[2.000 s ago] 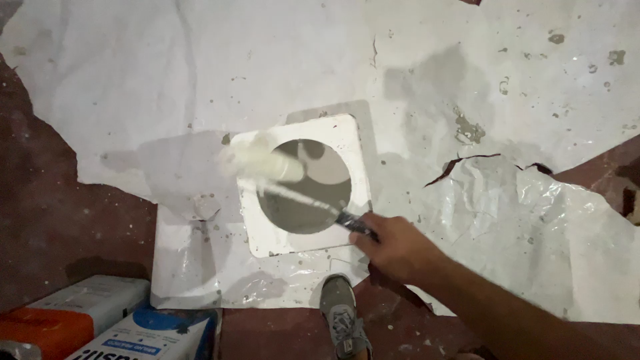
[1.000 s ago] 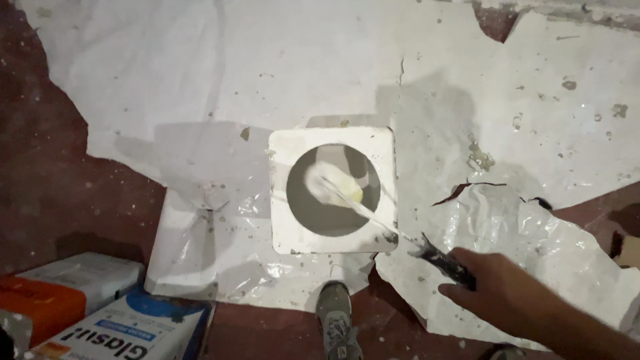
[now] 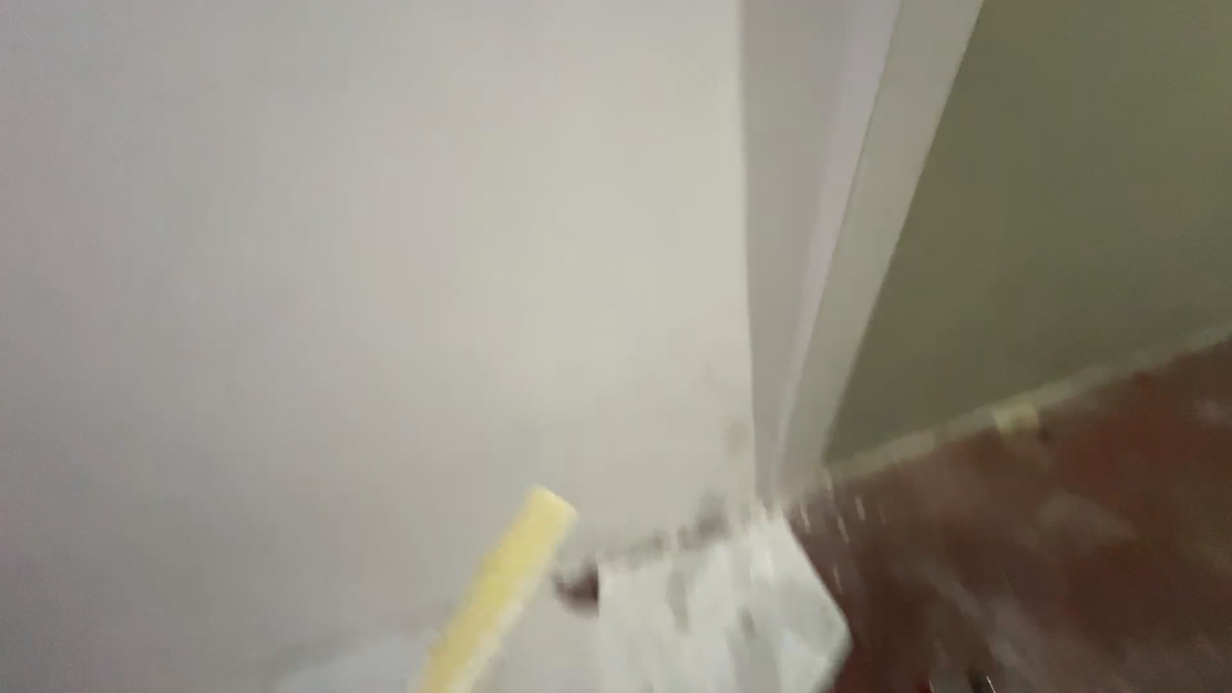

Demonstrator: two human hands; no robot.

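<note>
The yellowish nap of a paint roller (image 3: pixel 500 592) rises from the bottom edge of the head view, left of the middle, slanting up to the right in front of a pale wall (image 3: pixel 404 269). Its handle is hidden below the frame. Neither my right hand nor my left hand shows in this blurred view, so what each one holds cannot be seen.
The pale wall ends at a corner beside a light upright frame (image 3: pixel 881 231). Right of it is an olive-green surface (image 3: pixel 1078 192) with a light strip at its foot. A white floor sheet (image 3: pixel 712 616) lies at the bottom, beside the dark red floor (image 3: pixel 1001 539).
The view has swung from the floor to the wall. The roller was over the round opening of the white container one second ago. My right hand, then on its handle, has left the view.
</note>
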